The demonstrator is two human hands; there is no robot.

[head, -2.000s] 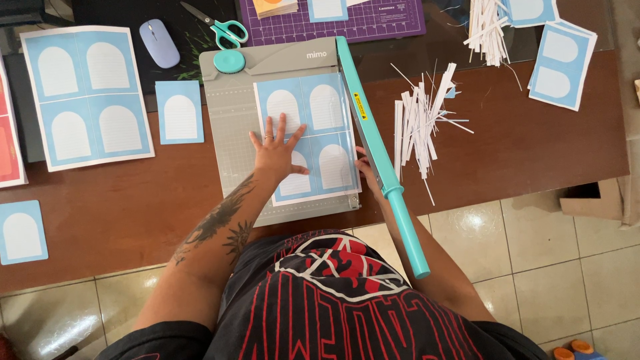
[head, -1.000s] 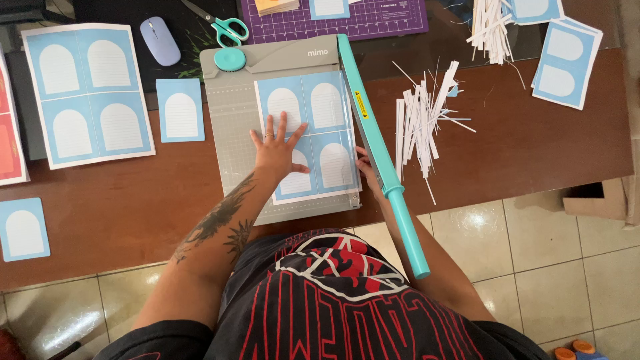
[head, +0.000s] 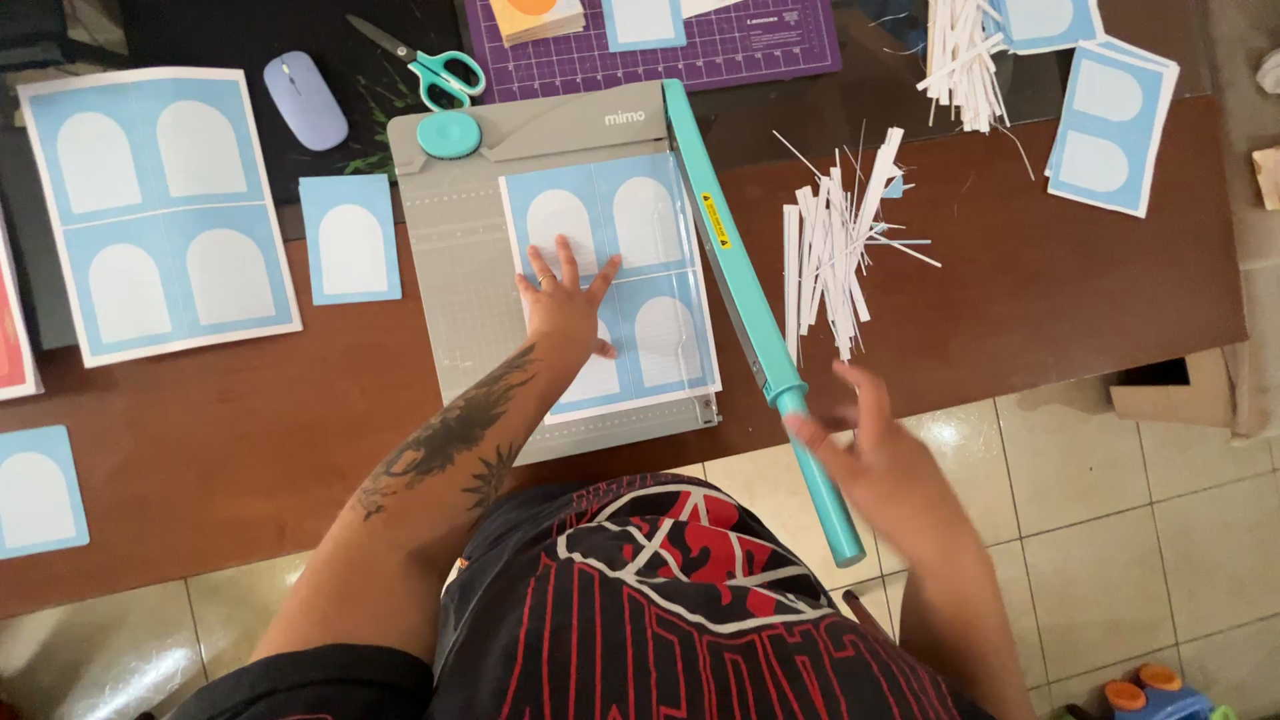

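Observation:
A sheet printed with blue panels and white arches (head: 668, 340) lies on the grey bed of a Mimo guillotine paper trimmer (head: 450, 280). My left hand (head: 565, 305) rests flat on the sheet with its fingers spread. The trimmer's teal blade arm (head: 740, 260) is raised to the right of the sheet. Beside its teal handle (head: 825, 500) is my right hand (head: 875, 455), slightly blurred, fingers apart; its thumb is at the upper end of the handle, and whether it touches cannot be told. A clear guard strip covers the sheet's right edge.
Right of the trimmer lie white paper strips (head: 835, 250) and blue cards (head: 1110, 130). Larger printed sheets (head: 160, 210), a blue card (head: 350, 240) and a computer mouse (head: 305, 100) lie left. Scissors (head: 440, 75) and a purple cutting mat (head: 650, 60) are behind the trimmer.
My right hand has moved from the sheet's right edge, under the blade arm, out to the right beside the handle. My left hand has stayed on the sheet.

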